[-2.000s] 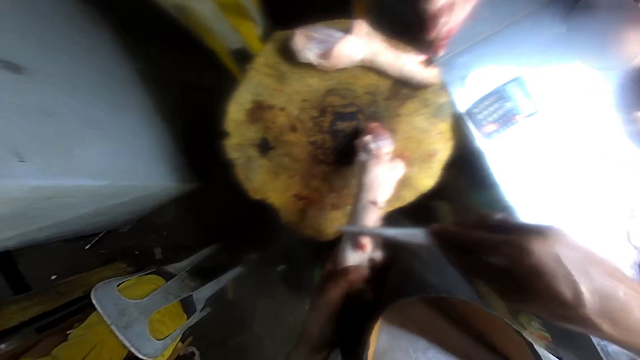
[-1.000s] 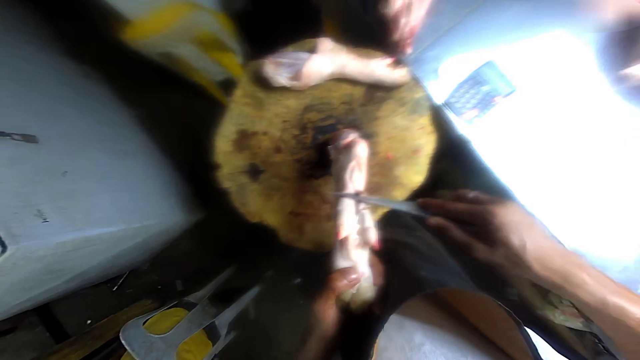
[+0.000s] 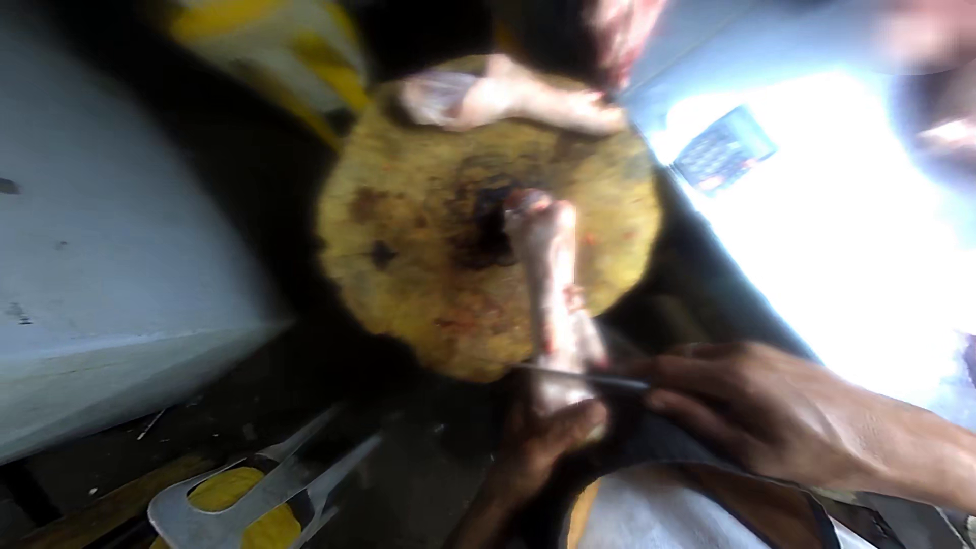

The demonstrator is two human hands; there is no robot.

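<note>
My left hand [image 3: 545, 450] grips the lower end of an animal leg [image 3: 547, 282], whose upper end rests near the dark middle of a round wooden chopping block [image 3: 412, 305]. A knife [image 3: 602, 379] is in my right hand [image 3: 755, 412], its blade across the leg just above my left hand. A second animal leg [image 3: 511, 99] lies across the far edge of the block. The picture is blurred, so the blade's contact with the flesh cannot be told exactly.
A calculator [image 3: 724, 149] lies on the bright surface at the right. Raw meat [image 3: 621, 34] hangs or is held beyond the block. A yellow and white bag [image 3: 267, 46] is at the far left, and a pale wall-like surface [image 3: 114, 229] borders the left.
The knife has moved down along the leg, toward my left hand. The second leg stays at the far edge of the block.
</note>
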